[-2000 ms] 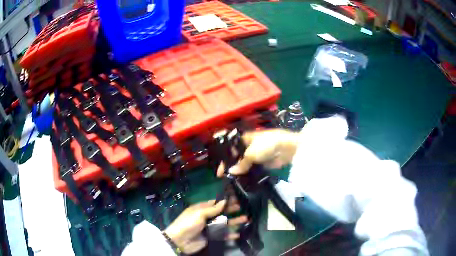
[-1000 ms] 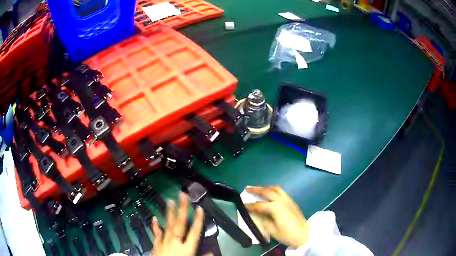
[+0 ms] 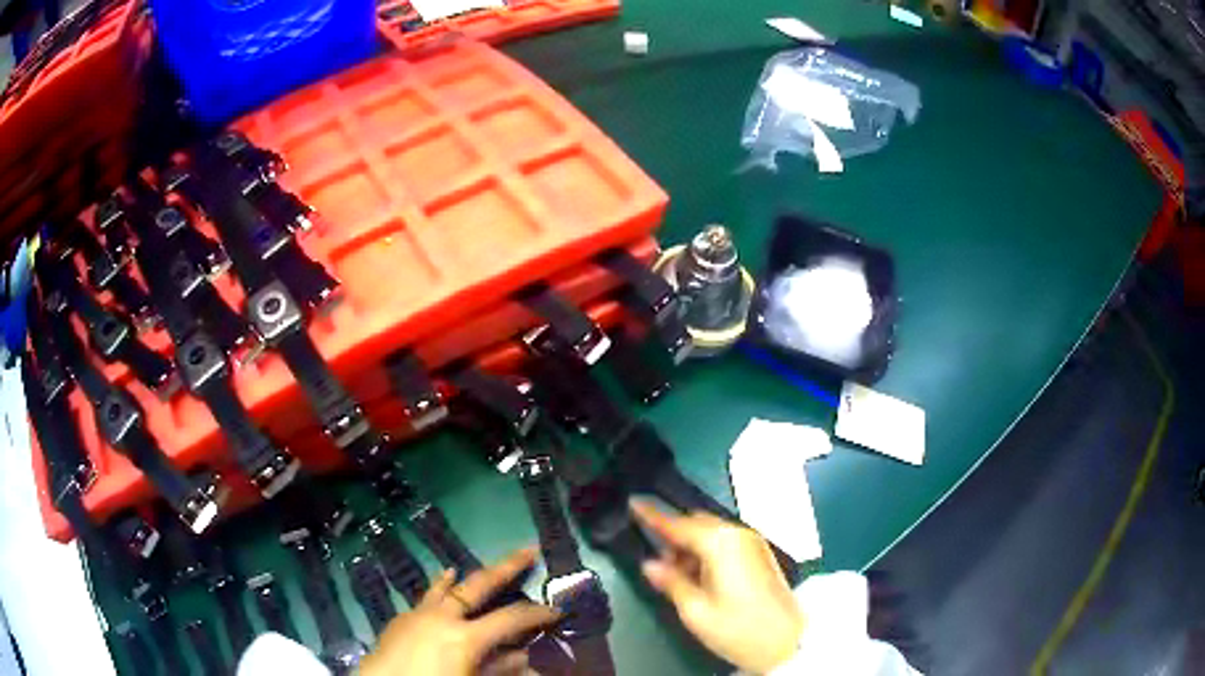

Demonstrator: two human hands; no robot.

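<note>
Black smartwatches lie in a row along the bench at the bottom. One watch with a pale grey face edge [image 3: 572, 588] lies beside my left hand [image 3: 463, 626], whose fingers are spread, with fingertips at its lower part. My right hand [image 3: 724, 588] reaches in from the right, its fingertips at a dark, blurred watch [image 3: 611, 512]; whether they grip it cannot be told. A black strap runs beyond that watch, partly behind my right hand. An irregular white piece [image 3: 777, 486] lies right of the watches.
Orange-red compartment trays [image 3: 456, 192] are stacked ahead, with watches draped on the left [image 3: 275, 310]. A blue basket [image 3: 264, 53] stands behind. Right of the trays are a bottle [image 3: 714, 284], a black tray with white material [image 3: 822, 310], a white card [image 3: 881, 423] and a clear bag [image 3: 826, 106].
The view has shifted slightly. My right hand has left the white piece, now uncovered, and moved to the dark watch. My left hand has turned, its fingers now pointing right beside the pale-edged watch.
</note>
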